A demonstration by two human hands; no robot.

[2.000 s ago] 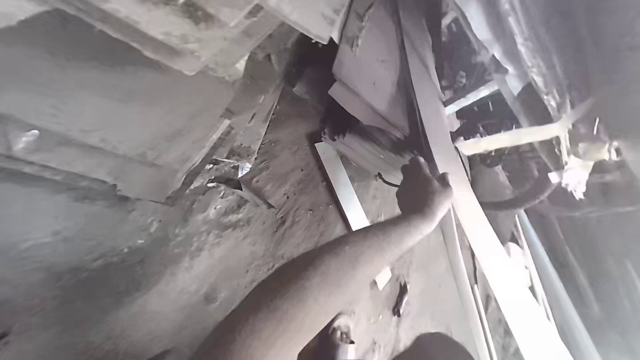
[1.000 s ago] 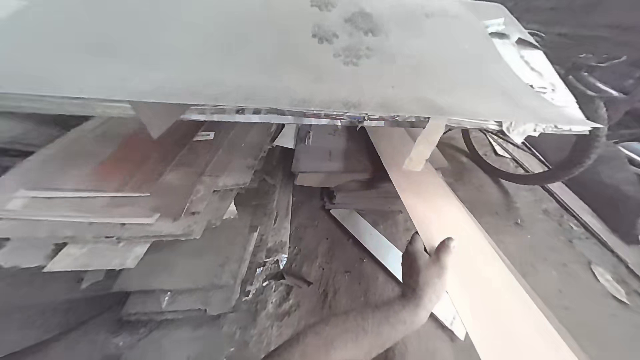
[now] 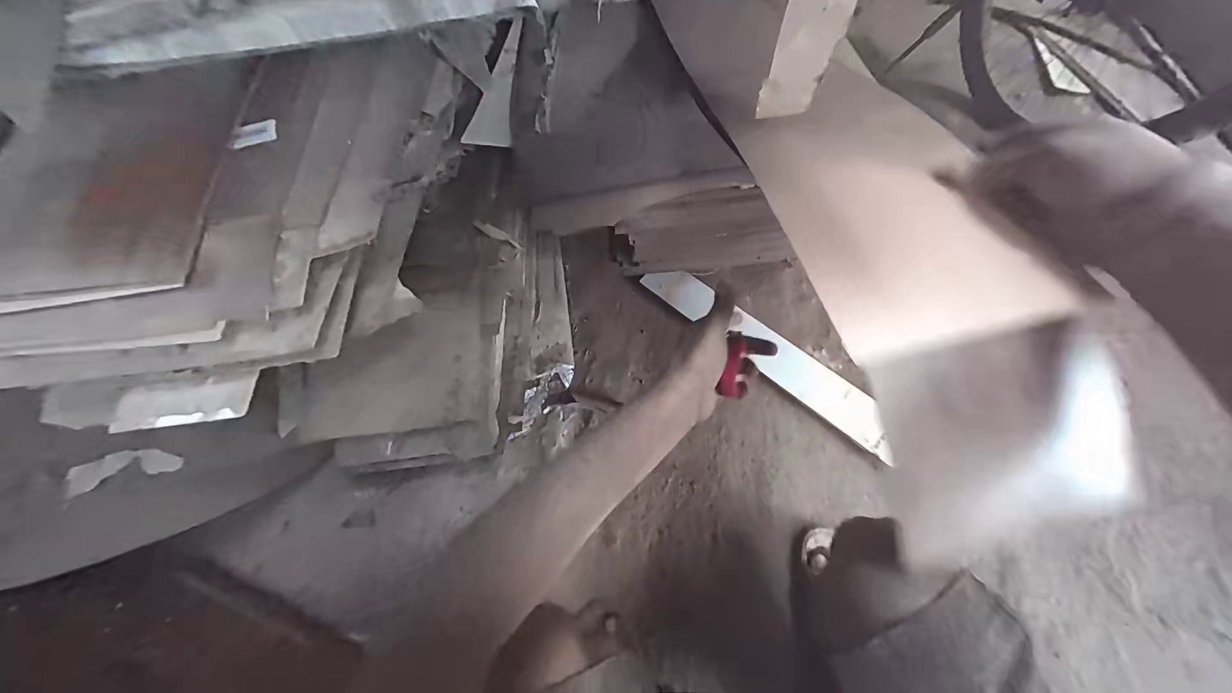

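Observation:
My left hand (image 3: 714, 361) reaches in from the lower left, over the bare ground and beside a narrow pale strip (image 3: 823, 390). A small red object (image 3: 734, 368) shows at its fingers and appears held; its kind cannot be told. At the right, my right hand (image 3: 1020, 178), dark and blurred, is at the right edge of a long, smooth, pale sheet (image 3: 866, 212). Its fingers are not clear enough to show a grip. The sheet slants from the top centre down to the right, and its lower end is bent or blurred with a bright glare.
Stacked worn sheets (image 3: 144, 202) fill the left side. A bundle of flat pieces (image 3: 703, 231) lies behind the narrow strip. A pale slat (image 3: 804, 58) hangs down at the top. Part of a bicycle wheel (image 3: 977, 67) stands at the upper right. My feet (image 3: 857, 568) are below.
My left hand has left the long sheet's edge and moved left over the narrow strip, with the red object now showing. My right hand has come into view. The view has shifted strongly.

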